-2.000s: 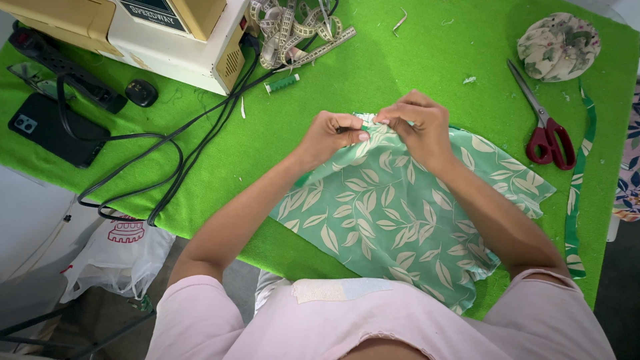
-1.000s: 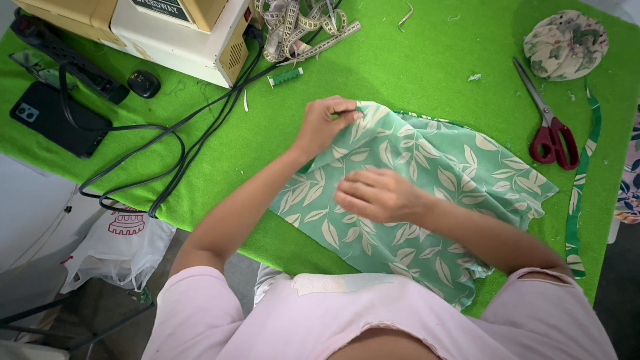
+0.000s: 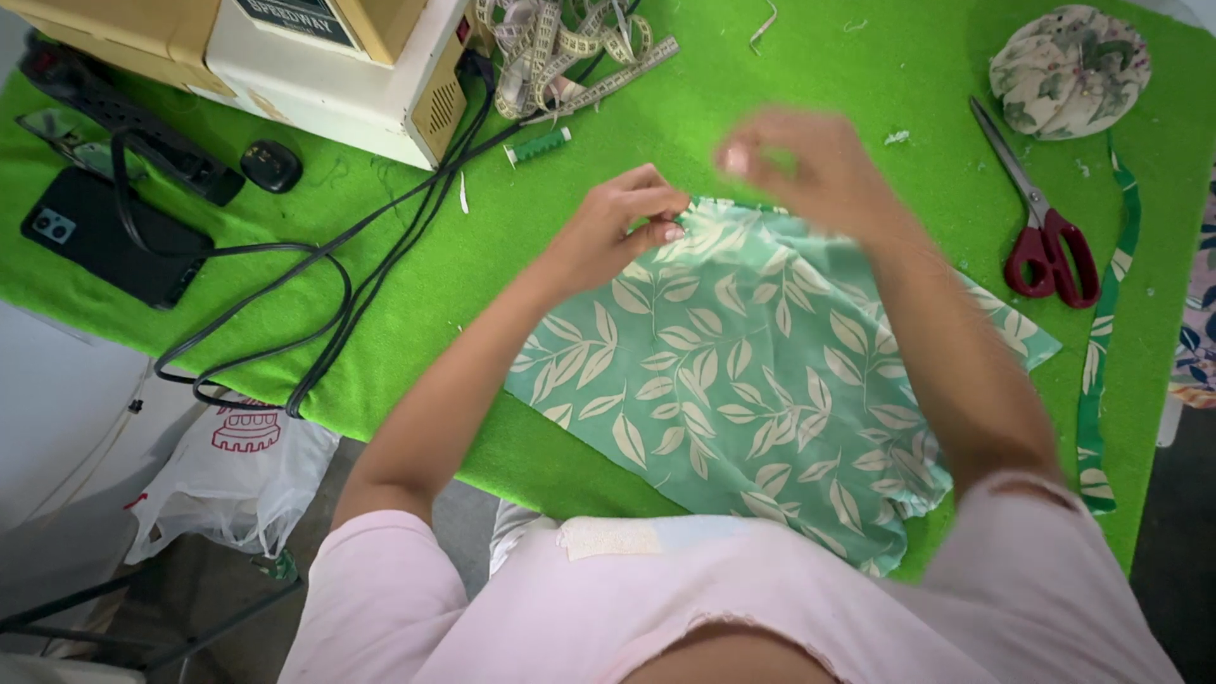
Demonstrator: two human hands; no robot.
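Note:
A green fabric with cream leaf print (image 3: 703, 380) lies spread over the front of the green-covered table. My left hand (image 3: 632, 223) pinches its upper edge at the left corner between thumb and fingers. Blurred by motion, my right hand (image 3: 798, 171) is raised over the right part of that upper edge, thumb and fingers curved apart; whether it holds a thread or needle cannot be made out. Red-handled scissors (image 3: 1040, 237) lie to the right, beside a narrow strip of the same print (image 3: 1102, 351). Above the scissors sits a round floral pincushion (image 3: 1072, 71) with pins.
At the upper left stands a sewing machine (image 3: 323, 85). Near it are a coiled tape measure (image 3: 551, 57), a green thread spool (image 3: 538, 146), black cables (image 3: 380, 256), a power strip (image 3: 142, 123), a phone (image 3: 114, 237) and a small black object (image 3: 271, 166). A plastic bag (image 3: 237, 475) hangs below the table's edge.
Two seconds ago both hands were together at the fabric's top edge. My right hand then came down over the fabric's middle and is now up and to the right. My left hand stays at the edge.

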